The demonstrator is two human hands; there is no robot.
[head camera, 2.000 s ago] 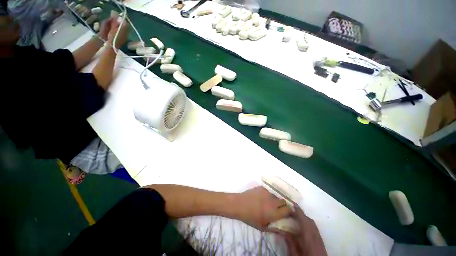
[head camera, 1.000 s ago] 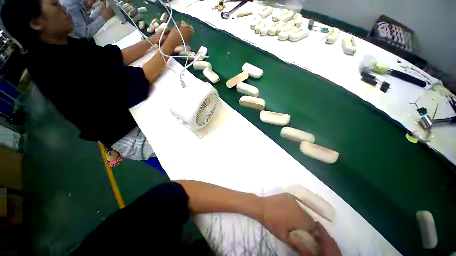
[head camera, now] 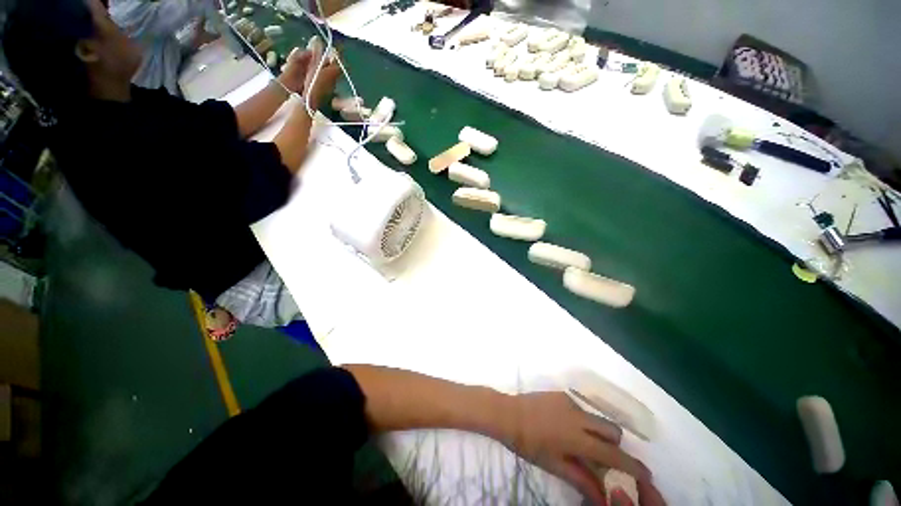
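Note:
My left hand (head camera: 563,435) reaches in from the lower left over the white bench top, its fingers closed around a small off-white housing unit (head camera: 620,483) at the bottom edge. Only a fingertip, seemingly of my right hand (head camera: 619,497), shows against this unit; the rest of that hand is hidden or cut off by the edge. Another pale unit (head camera: 614,403), blurred, lies just beyond my left knuckles near the belt side of the bench. More off-white units (head camera: 599,287) lie in a loose row on the green belt (head camera: 692,296).
A white fan (head camera: 380,222) stands on the bench (head camera: 445,326) with cables looped above it. A person in dark clothing (head camera: 168,178) sits beyond it. The opposite bench holds heaped units (head camera: 543,57), a black-handled tool (head camera: 790,153) and small black parts (head camera: 729,163).
The view has swung left, then slightly back. Less of my right hand shows than two seconds ago. My left hand stays around the small unit. The other person's hands have moved slightly left in view.

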